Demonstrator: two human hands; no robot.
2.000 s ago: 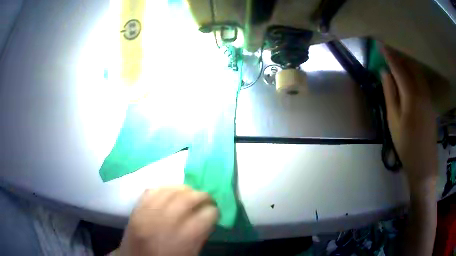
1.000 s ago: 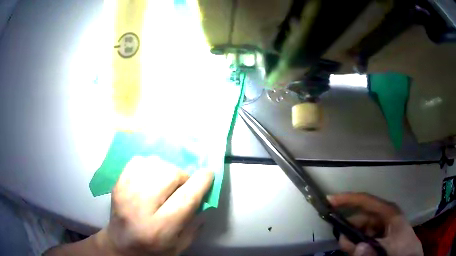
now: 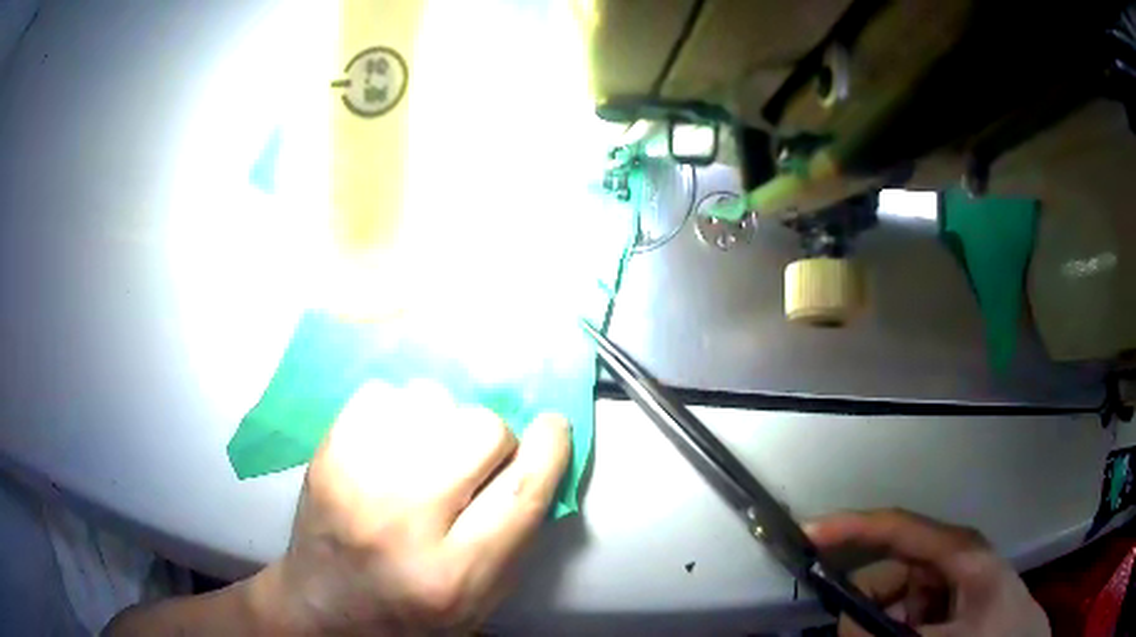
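Observation:
Green fabric (image 3: 280, 404) lies on the white table, its upper part washed out by bright light and reaching up to the presser foot (image 3: 693, 141). My left hand (image 3: 417, 498) is on the fabric's lower part, with thumb and fingers bunched on it. My right hand (image 3: 928, 579) holds long scissors (image 3: 698, 442) by the handles at the bottom right. Their tips are at the fabric's right edge, below the presser foot. The blades look closed or nearly so. The exact contact at the tips is lost in the glare.
The sewing machine head (image 3: 897, 87) overhangs the upper right. A cream knob (image 3: 822, 292) hangs below it. A green piece (image 3: 997, 274) lies on the metal bed (image 3: 922, 355) at the right. A yellow strip (image 3: 371, 162) with a round emblem stands at the upper left.
Two seconds ago my right hand was empty-looking at the far right; it then came forward with the scissors. Since one second ago, the scissor tips are lower, against the fabric edge.

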